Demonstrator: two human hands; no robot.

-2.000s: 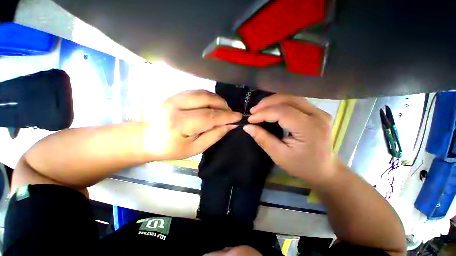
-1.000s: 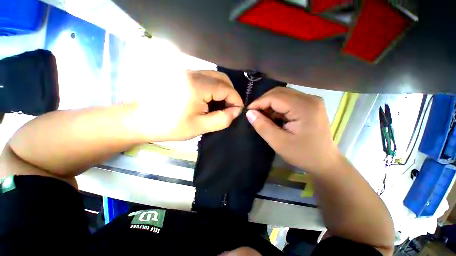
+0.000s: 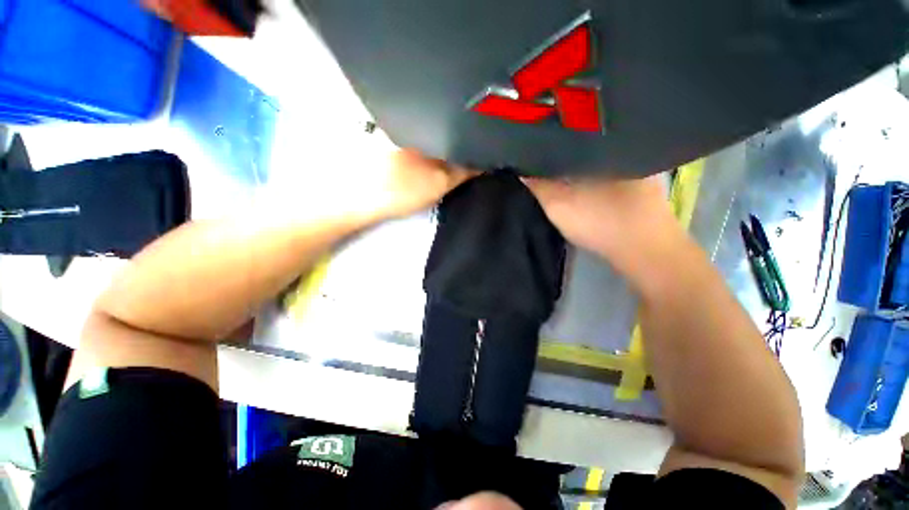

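The black fabric workpiece lies lengthwise from under the machine head to the table's front edge. Its upper part is a plain rounded flap; a silver zipper line shows on the lower part. My left hand is at its upper left edge and my right hand at its upper right edge. The fingers of both hands are hidden under the dark grey machine head, so their grip cannot be seen. The needle area is hidden too.
Another black piece with a silver line lies at left, below a large blue bin. Green-handled snips lie at right beside two small blue boxes. Yellow tape edges the plate around the workpiece.
Both hands have moved forward from mid-workpiece to under the machine head. The fingertips, earlier pinching together at the silver line, are now hidden. The view has shifted, showing more of the head.
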